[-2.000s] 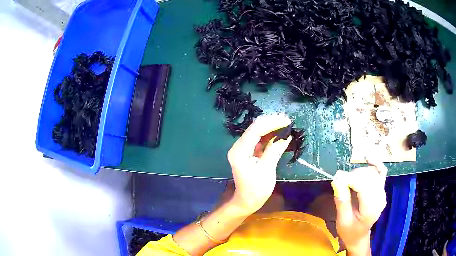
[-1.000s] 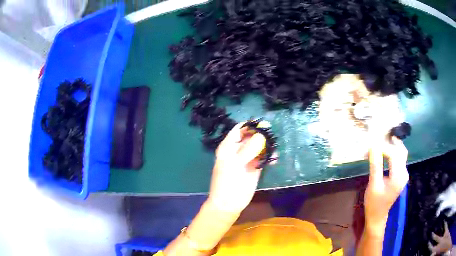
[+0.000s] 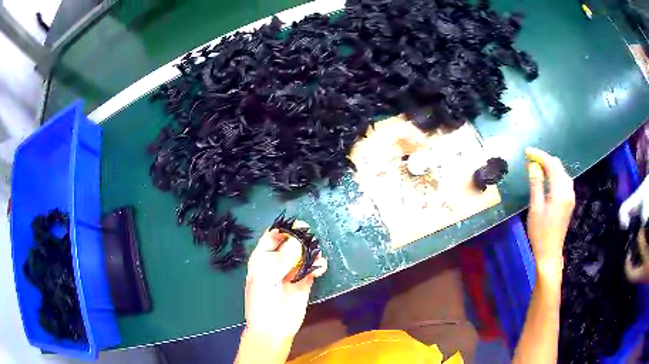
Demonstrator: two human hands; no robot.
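My left hand grips a black toothed clip above the green table, with its spiky teeth pointing up and right. Yellow shows inside the grip at the fingers. My right hand is raised to the right of the tan board, with yellow at its fingertips; no tool can be made out in it. A white blob sits on the stained board. A dark rounded lump lies at the board's right edge. A large black clip pile spreads behind, with a loose cluster nearer my left hand.
A blue tote with black pieces stands at left, beside a flat dark block. The green table has a curved front edge. At right, another person's hand shows near a neighbouring heap of black pieces.
The view has shifted right, so the scene sits further left. The thin tool seen earlier in my right hand no longer shows. My right hand has moved right, off the board; my left still grips a clip.
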